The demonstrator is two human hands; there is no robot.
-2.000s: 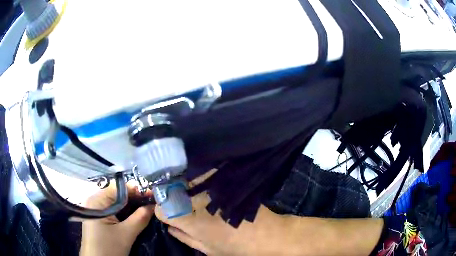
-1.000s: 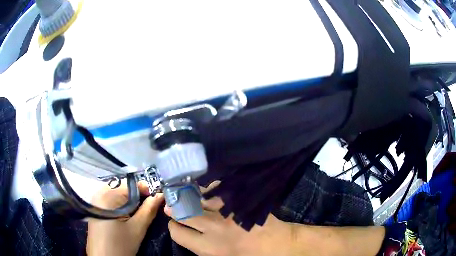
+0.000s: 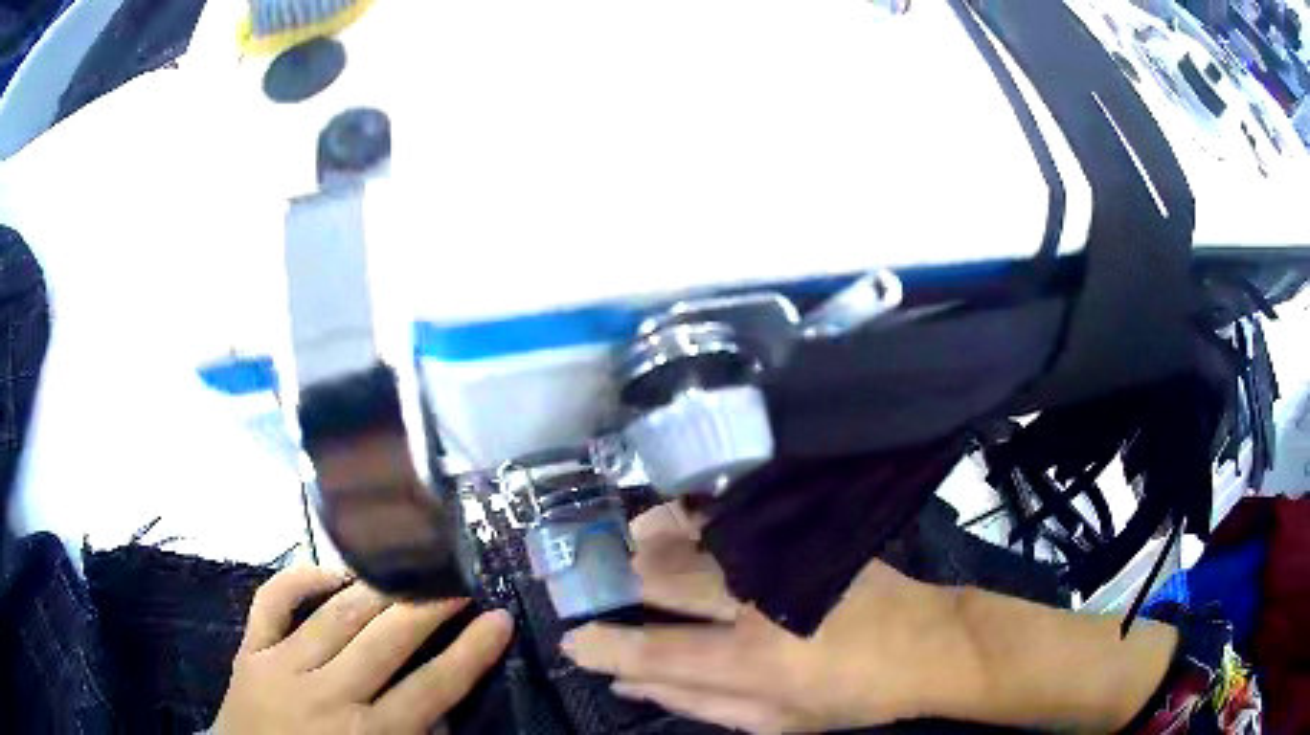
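The white sewing machine head (image 3: 647, 158) with a blue stripe fills the upper middle. Dark checked cloth (image 3: 158, 632) lies below it, frayed along its upper edge at the left. My left hand (image 3: 359, 653) lies on the cloth left of the needle area, fingers spread and pointing up-right. My right hand (image 3: 776, 646) lies on the cloth right of the needle area, palm down, fingers pointing left. It is partly hidden by the grey-blue cylinder (image 3: 586, 567) and hanging black strips (image 3: 848, 531). The needle point and presser foot cannot be made out clearly.
A ribbed tension dial (image 3: 701, 438) and a blurred curved metal guard (image 3: 377, 488) stick out from the head above my hands. A black band (image 3: 1135, 244) wraps the arm. Black-handled scissors (image 3: 1049, 503) lie under strips at the right. Blue and red cloth (image 3: 1271, 567) is at the lower right.
The view has shifted, so the machine head sits further right. My left hand has gone from bunched beside the needle to spread flatter on the cloth. The frayed cloth edge now shows at left.
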